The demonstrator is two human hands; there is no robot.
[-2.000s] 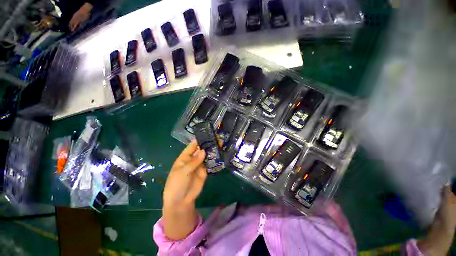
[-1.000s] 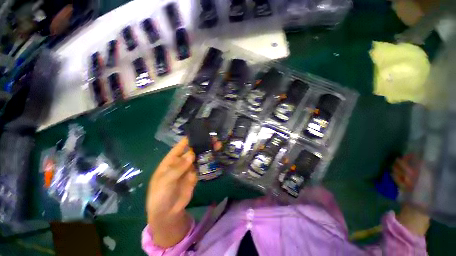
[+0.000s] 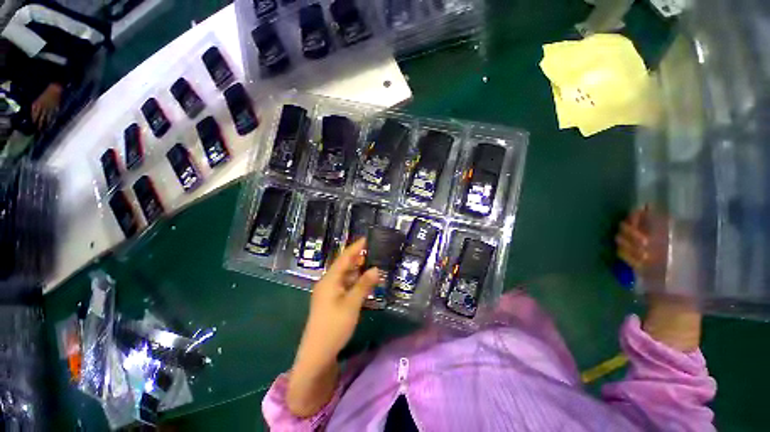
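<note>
A clear blister tray (image 3: 228, 253) lies on the green mat in front of me, holding black phones in two rows, backs up, some with orange trim. My left hand (image 3: 344, 283) holds one black phone (image 3: 384, 257) between thumb and fingers, over the tray's near row. The phone overlaps the pockets below it. My right hand (image 3: 643, 245) is at the right, partly hidden by a blurred clear tray stack (image 3: 718, 194); its fingers are at the stack's left edge, and I cannot tell whether they grip it.
Yellow sheets (image 3: 595, 84) lie at the upper right. A white board (image 3: 72, 245) carries a tray of black-and-red units (image 3: 184, 166). Another phone tray (image 3: 291, 72) is behind. Plastic bags of small parts (image 3: 135, 363) lie at the lower left. Another person's hand (image 3: 48, 103) shows at the upper left.
The view has turned and shifted. My left hand, still holding the phone, has moved right along the tray's near row. The clear stack at right has moved back from the near side, uncovering the yellow sheets.
</note>
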